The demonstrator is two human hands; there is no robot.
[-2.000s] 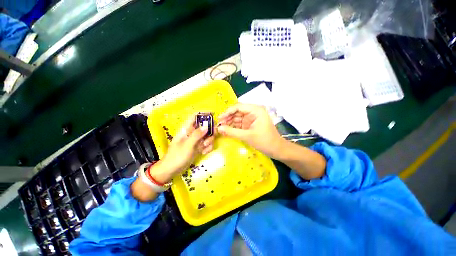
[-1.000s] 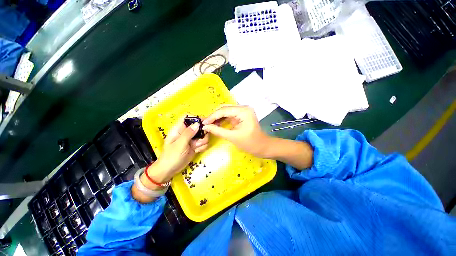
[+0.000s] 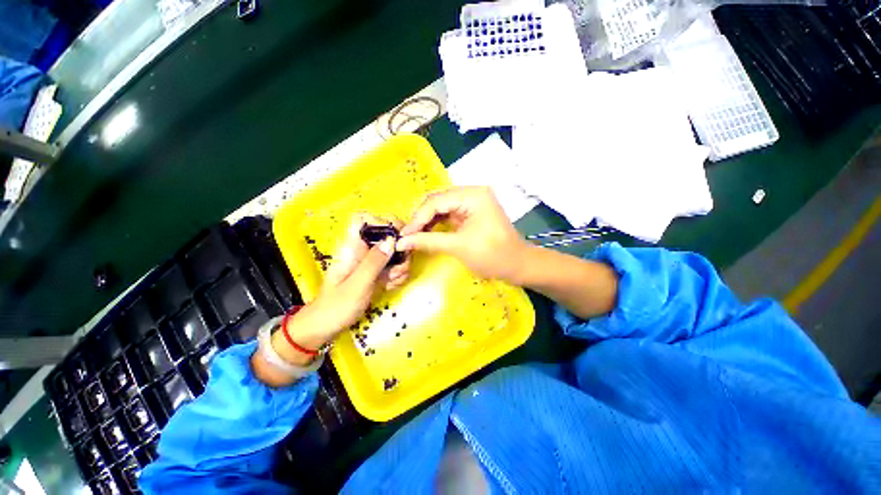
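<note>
My left hand (image 3: 346,290) holds a small black housing (image 3: 379,234) in its fingertips above the yellow tray (image 3: 435,338). My right hand (image 3: 468,232) is at the housing's right side, thumb and forefinger pinched together against it. Whether a tiny part is between those fingertips is too small to tell. Crumb-sized dark parts (image 3: 367,334) lie scattered in the yellow tray, some in clusters at its left side and near its lower end.
A black blister tray (image 3: 179,334) stands left of the yellow tray. White sheets (image 3: 609,155), a white component tray (image 3: 504,37), tweezers (image 3: 570,235) and a tan loop (image 3: 413,116) lie to the right and above. The green belt (image 3: 290,87) runs beyond.
The right fingertips were a little apart from the housing two seconds ago and now touch it. The housing has been tilted in the left fingertips. The view has shifted slightly.
</note>
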